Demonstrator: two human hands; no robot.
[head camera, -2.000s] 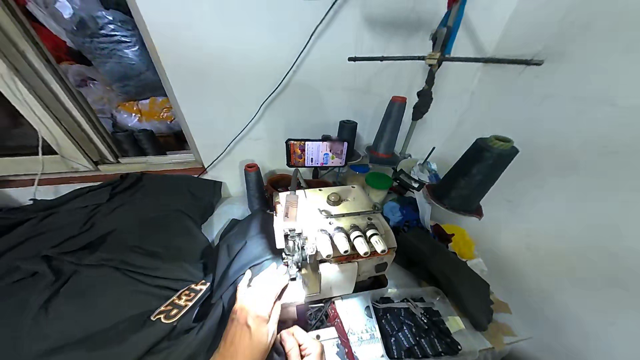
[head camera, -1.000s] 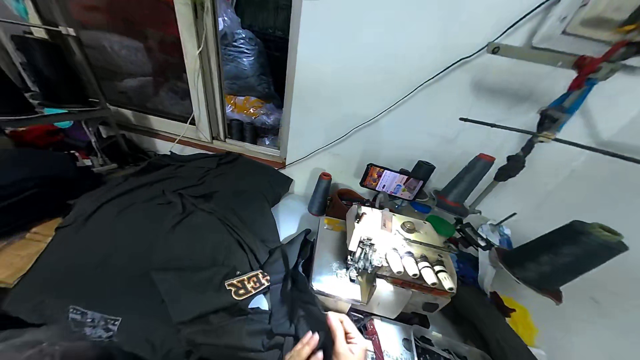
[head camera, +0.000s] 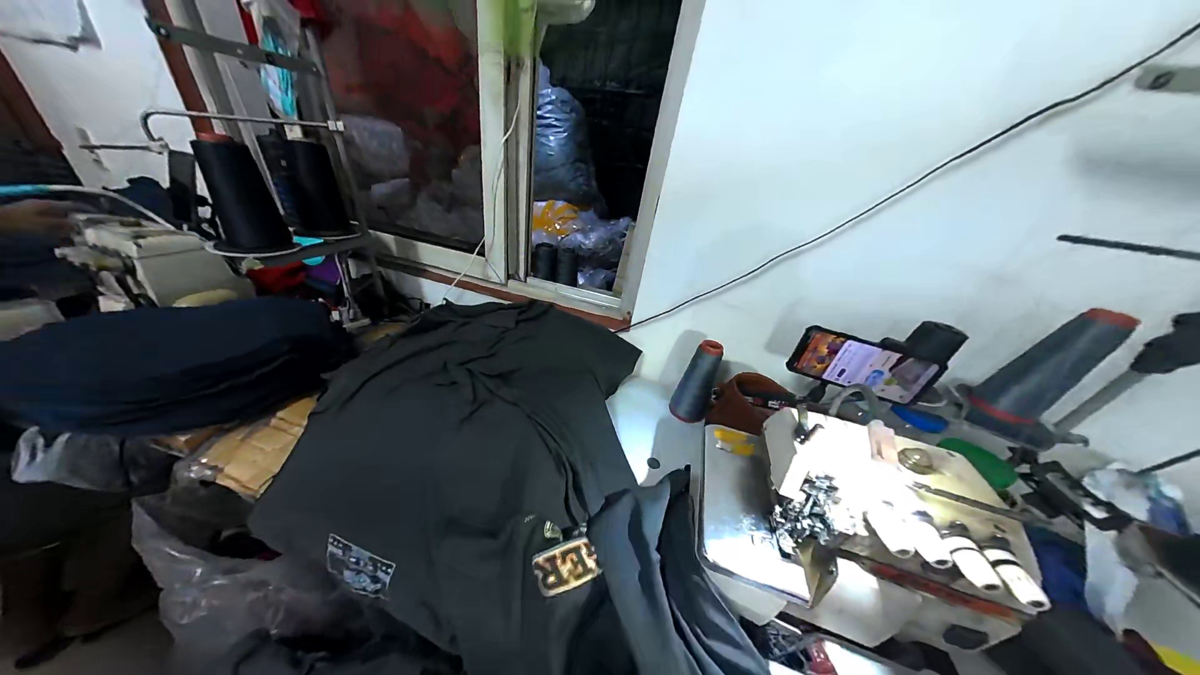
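Observation:
Neither of my hands shows in the head view now. A black T-shirt (head camera: 450, 431) with printed patches lies spread over the white table, its sleeve by the wall. Another fold of dark cloth (head camera: 661, 581) lies bunched at its right, beside the overlock sewing machine (head camera: 900, 497). The machine's needle area is lit, and no cloth is seen under it.
A thread cone (head camera: 697, 382) and a lit smartphone (head camera: 867, 364) stand behind the machine. A stack of dark fabric (head camera: 169, 366) lies at left, near black thread cones (head camera: 241, 194) and another machine (head camera: 155, 258). Clear plastic bags (head camera: 225, 591) hang below.
The view has swung left. My hands, seen at the cloth by the machine's front in both earlier frames, are out of view. The bunched dark cloth has moved away from the needle area.

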